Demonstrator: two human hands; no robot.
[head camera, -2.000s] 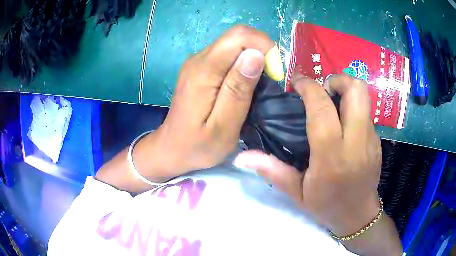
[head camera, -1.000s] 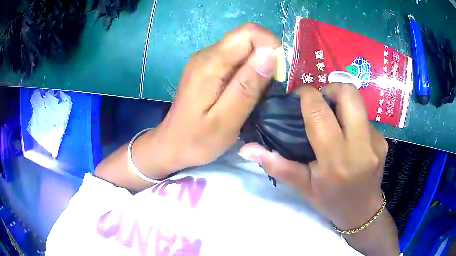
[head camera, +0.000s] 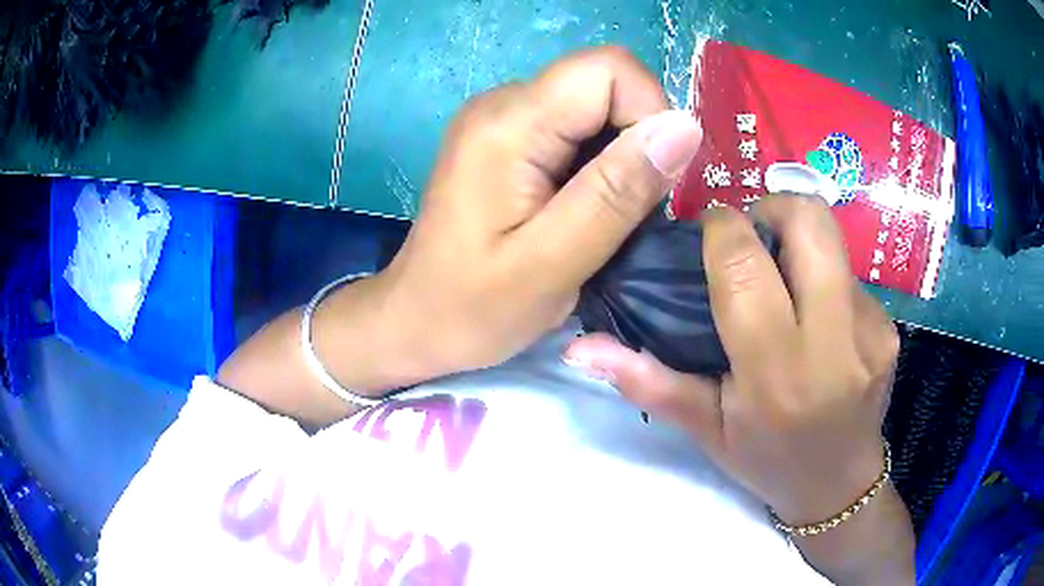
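Observation:
A gathered black bunch (head camera: 658, 286) with a pleated, slightly shiny surface is held between my two hands, above the white shirt front. My right hand (head camera: 790, 332) grips it from the right, fingers over the top and thumb below. My left hand (head camera: 521, 223) is closed at its left end, thumb and index finger pressed together; the inside of this hand is hidden. The red packet (head camera: 824, 137) lies just behind my right hand, with a white-silver oval (head camera: 801, 180) beside my fingertips.
A long slim blue object (head camera: 971, 149) lies right of the packet, near black pieces. A heap of black fringed pieces (head camera: 80, 69) lies on the green table (head camera: 252, 126) at the upper left. A blue bin (head camera: 172, 332) with crumpled white material (head camera: 115, 258) is below the table edge.
My left thumb has moved right and up over the fingertip, and the yellow finger wrap no longer shows. More of the white-silver oval is visible. My right hand keeps its grip on the bunch.

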